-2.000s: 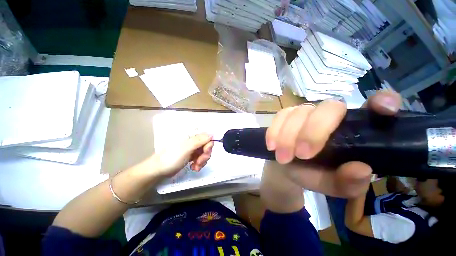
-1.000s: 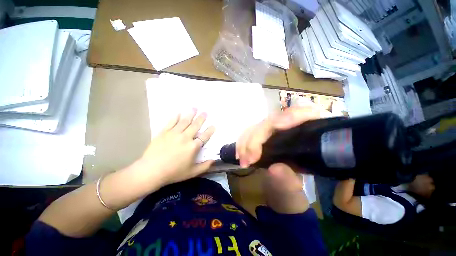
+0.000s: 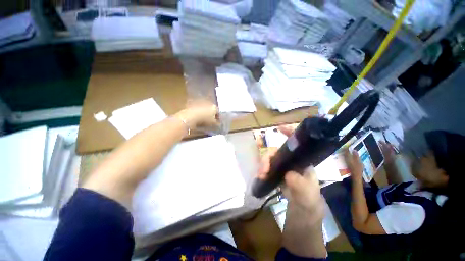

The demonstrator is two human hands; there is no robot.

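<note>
White panels (image 3: 188, 178) lie stacked on the bench in front of me, under my left forearm. My left hand (image 3: 201, 116) is stretched forward past them to the near part of the clear plastic bag (image 3: 232, 122). It is blurred and its fingertips are hidden, so I cannot tell if it holds anything. My right hand (image 3: 301, 186) is closed round the black electric screwdriver (image 3: 293, 155), which is tilted with its nose down to the left, right of the panels. The tool's bit is not clearly visible.
A white paper sheet (image 3: 137, 118) and a small scrap (image 3: 100, 116) lie on cardboard. White panels are stacked at left (image 3: 23, 165) and beyond the bag (image 3: 295, 76). A yellow hanger cord (image 3: 375, 58) rises near the tool. A neighbour (image 3: 408, 204) at right holds a tablet-like panel (image 3: 368, 155).
My left hand has left the panel and reached forward to the bag. My right hand has drawn the screwdriver off the panel and turned it from nearly level to steeply tilted. The view has shifted.
</note>
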